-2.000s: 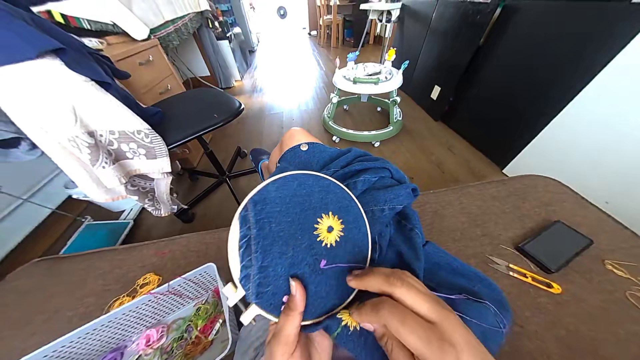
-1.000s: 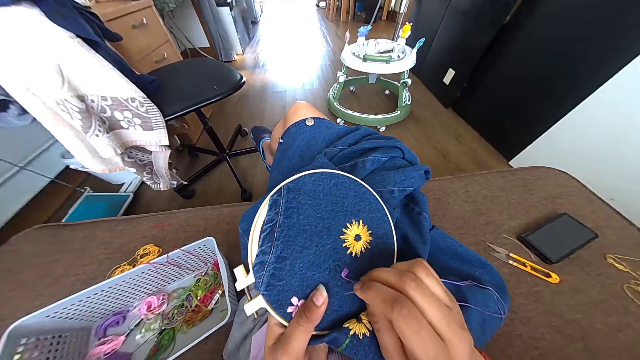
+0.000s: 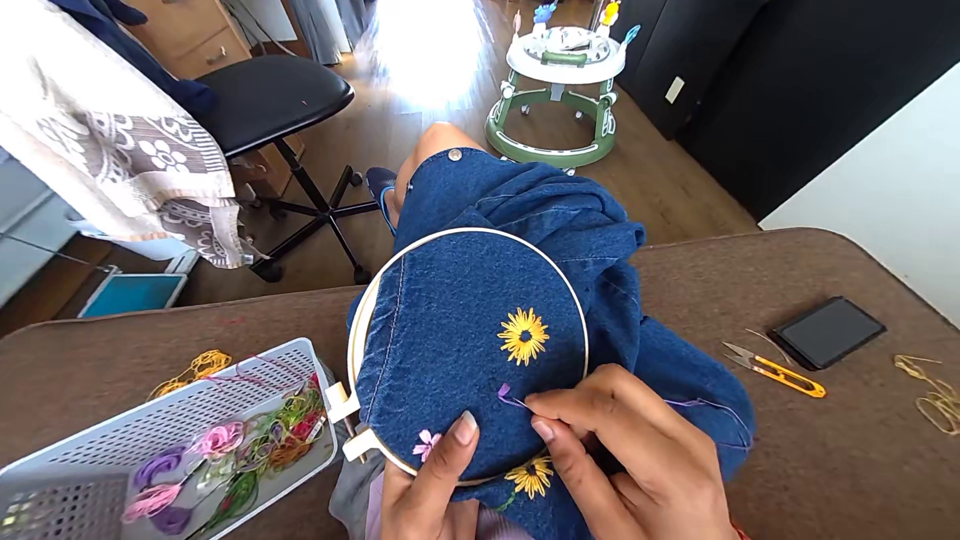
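Blue denim cloth (image 3: pixel 457 315) is stretched in a round embroidery hoop (image 3: pixel 556 268) on my lap. My left hand (image 3: pixel 435 480) grips the hoop's lower edge, its thumb lying on the denim by a small pink stitched flower (image 3: pixel 426 444). Between the thumb and forefinger of my right hand (image 3: pixel 630 442) is a sewing needle (image 3: pixel 523 406), its point beside a small purple stitched petal (image 3: pixel 504 391). Purple thread (image 3: pixel 712 407) trails to the right over the denim. A yellow stitched flower (image 3: pixel 524 336) lies above the petal, another (image 3: pixel 530 477) at the hoop's bottom edge.
A grey plastic basket (image 3: pixel 169 401) of embroidery floss stands at left, with yellow thread (image 3: pixel 196 369) behind it. Yellow thread snips (image 3: pixel 780 373), a black flat device (image 3: pixel 828 332) and more thread (image 3: pixel 937 397) lie at right. Beyond are a black chair (image 3: pixel 274 97) and a baby walker (image 3: pixel 559 97).
The thumb of my left hand has moved up onto the denim near the pink flower, which was covered two seconds ago. My right hand stays by the purple stitches.
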